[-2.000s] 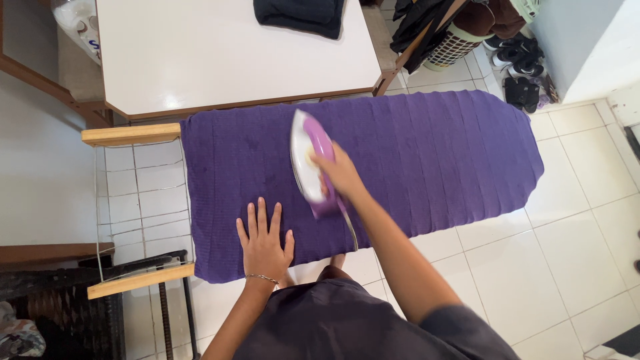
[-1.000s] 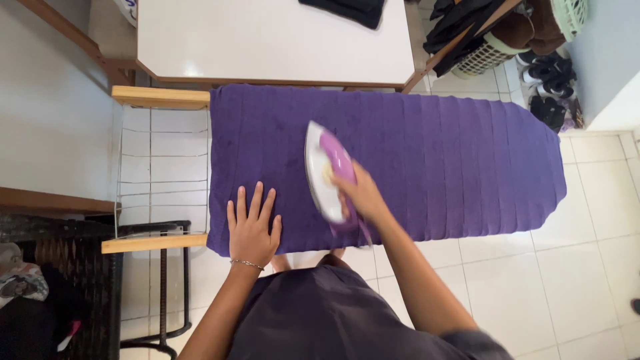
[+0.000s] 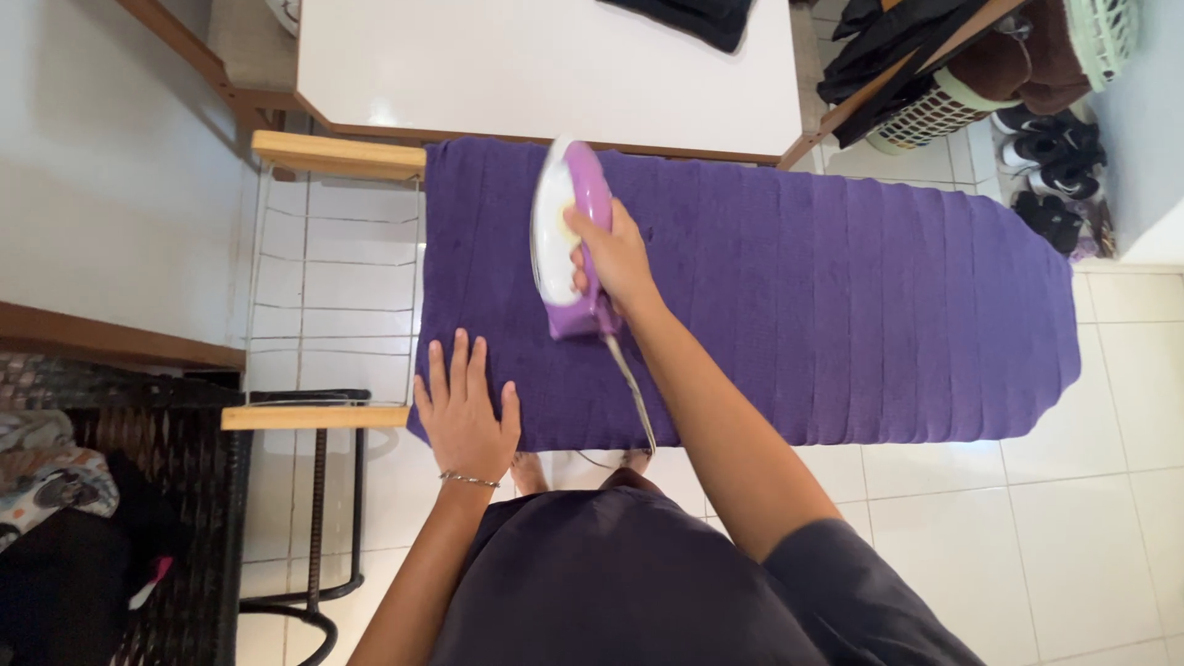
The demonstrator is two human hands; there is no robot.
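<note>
A purple ribbed cloth (image 3: 795, 305) covers the top of an ironing board with a wooden and wire rest at its left end. My right hand (image 3: 612, 254) grips the handle of a white and purple clothes iron (image 3: 558, 231), which lies over the left part of the cloth with its tip toward the far edge. The iron's cord (image 3: 631, 388) runs down from its heel over the near edge. My left hand (image 3: 469, 407) rests palm down, fingers spread, on the cloth's near left corner.
Beyond the board stands a white table (image 3: 546, 69) with a folded black garment (image 3: 694, 18). At the far right are a green plastic basket (image 3: 934, 111) and several shoes (image 3: 1054, 157). A dark woven basket (image 3: 199, 518) with clothes stands at the lower left.
My right hand has moved the iron toward the far left part of the cloth and turned it more upright in view. My left hand stays flat near the corner.
</note>
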